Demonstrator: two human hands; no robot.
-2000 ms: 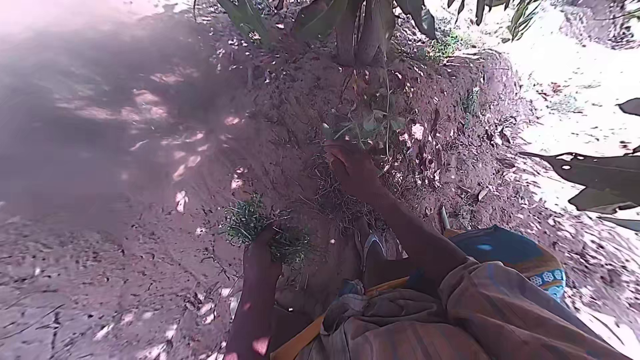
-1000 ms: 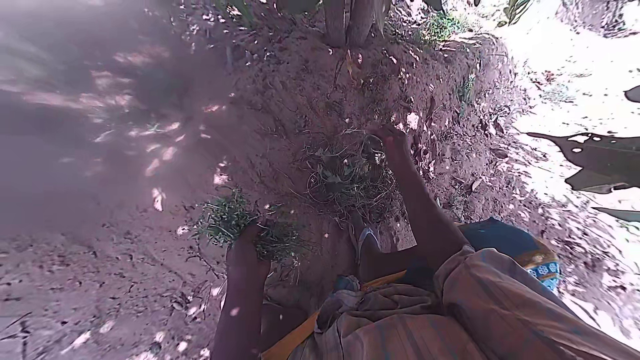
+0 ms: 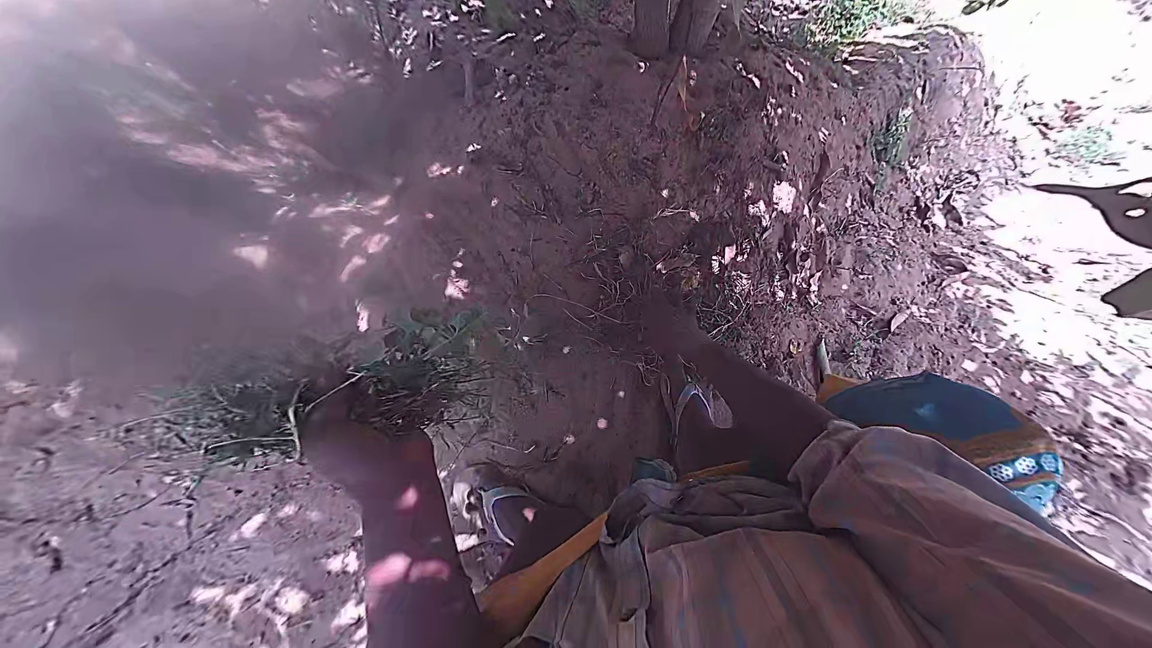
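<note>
A bundle of pulled grass and green weeds (image 3: 409, 373) sticks out on both sides of my left hand (image 3: 346, 432), which is closed around it at the lower left. Near the middle of the view, my right hand (image 3: 666, 319) reaches down to thin, dry-looking grass stems (image 3: 621, 288) on the soil. Its fingers are dark and blurred, so whether they grip any stems does not show.
Bare brown soil (image 3: 558, 180) slopes around me, with tree trunks (image 3: 670, 27) at the top. My sandalled feet (image 3: 702, 405) stand below my right hand. Large leaves (image 3: 1125, 211) hang at the right edge, over sunlit ground.
The clump of weeds that lay near my right hand a second ago is no longer there. The bundle at my left hand looks fuller, and my right hand has moved left.
</note>
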